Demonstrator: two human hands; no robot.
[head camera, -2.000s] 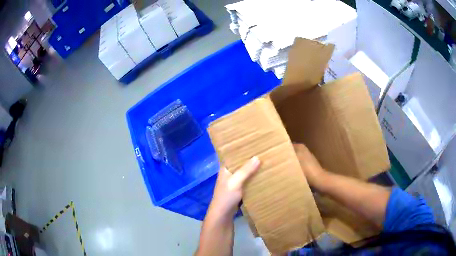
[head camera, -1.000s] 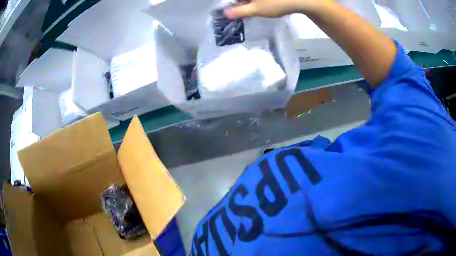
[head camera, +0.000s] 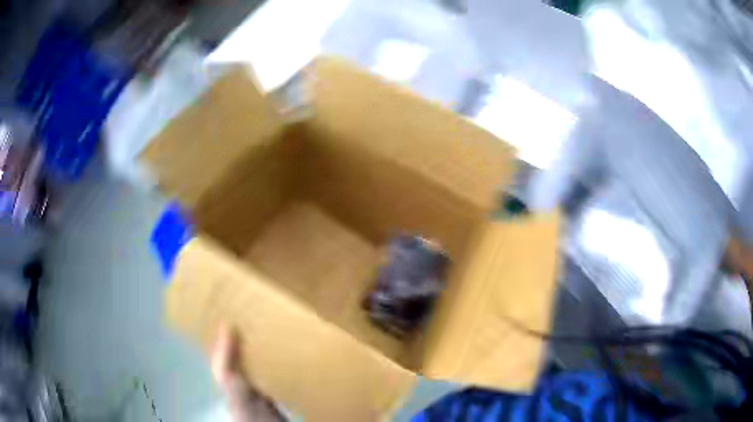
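A small brown carton (head camera: 289, 334) with raised flaps fills the middle of the view, tilted and blurred. A dark bagged accessory (head camera: 409, 284) in shiny clear plastic lies inside, towards its right end. My left hand (head camera: 235, 371) is at the carton's near left wall and holds it; only blurred fingers and part of the hand show. My right hand is not clearly seen. A brownish blur at the far right edge may be part of it, but I cannot tell.
Open white product boxes (head camera: 528, 124) stand behind and to the right of the carton, strongly blurred. Blue containers (head camera: 66, 99) show at the upper left. Grey floor (head camera: 99, 288) lies at the left. Black cords (head camera: 660, 334) hang at the lower right.
The view has swung, and the brown carton now appears in the middle instead of the lower left. My right hand with the black bagged accessory at the white box is no longer clearly visible.
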